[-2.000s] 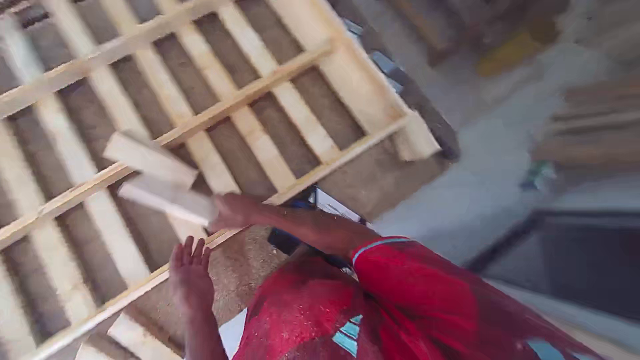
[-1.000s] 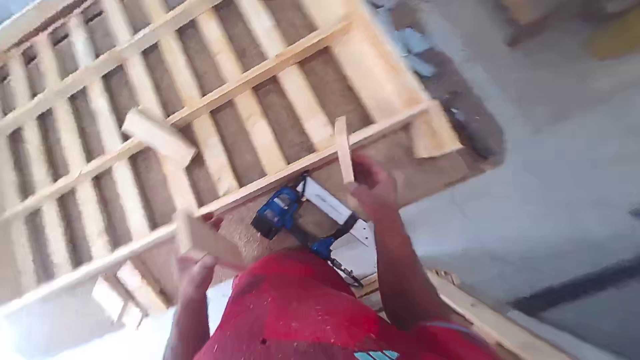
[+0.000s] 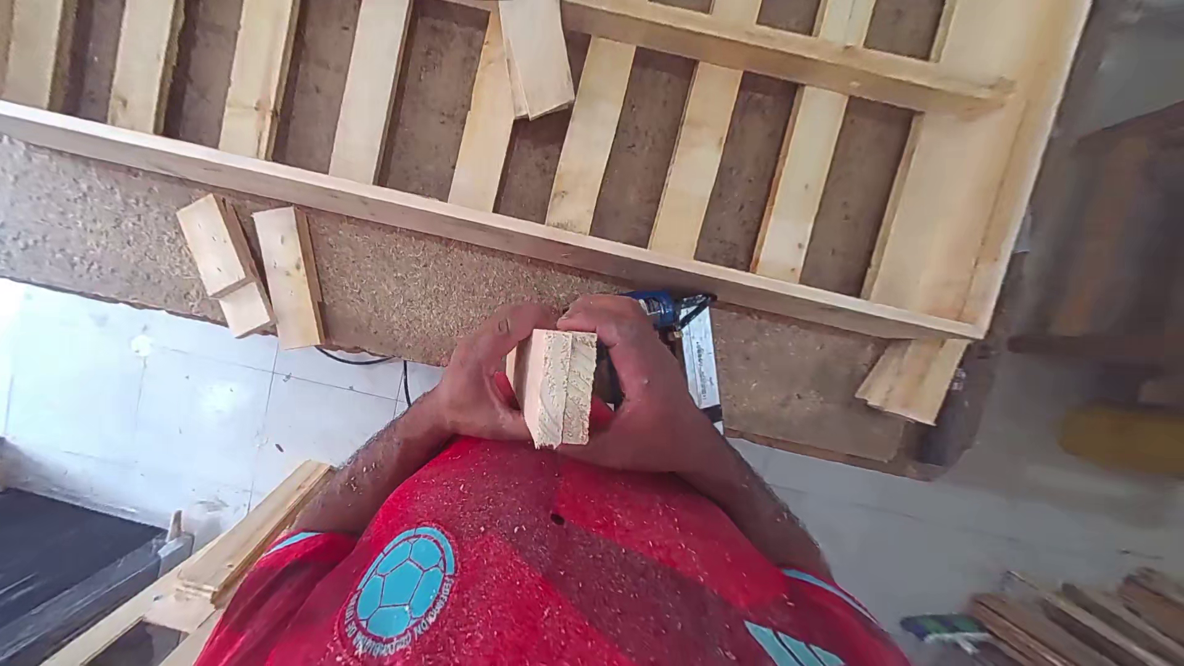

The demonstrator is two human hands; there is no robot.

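Observation:
Two short wooden blocks (image 3: 561, 388) are pressed face to face between my hands, their sawn ends toward the camera, close to my chest. My left hand (image 3: 490, 370) grips them from the left side and my right hand (image 3: 643, 388) from the right. Just beyond my right hand lies a blue power tool (image 3: 655, 308), mostly hidden. A slatted wooden frame (image 3: 592, 245) rests on the particle-board bench (image 3: 388, 277), and another short block (image 3: 538, 55) lies across its slats.
Several short offcuts (image 3: 289, 277) lie on the bench at left. A white-and-silver strip (image 3: 701, 361) sits right of my hands. Boards (image 3: 231, 546) stand at lower left, and more wood (image 3: 1036, 620) is on the floor at lower right. A dark cable (image 3: 356, 358) hangs by the bench edge.
One second ago my hands were apart, each with a piece of wood; now they are together around both pieces before my chest. The view has turned.

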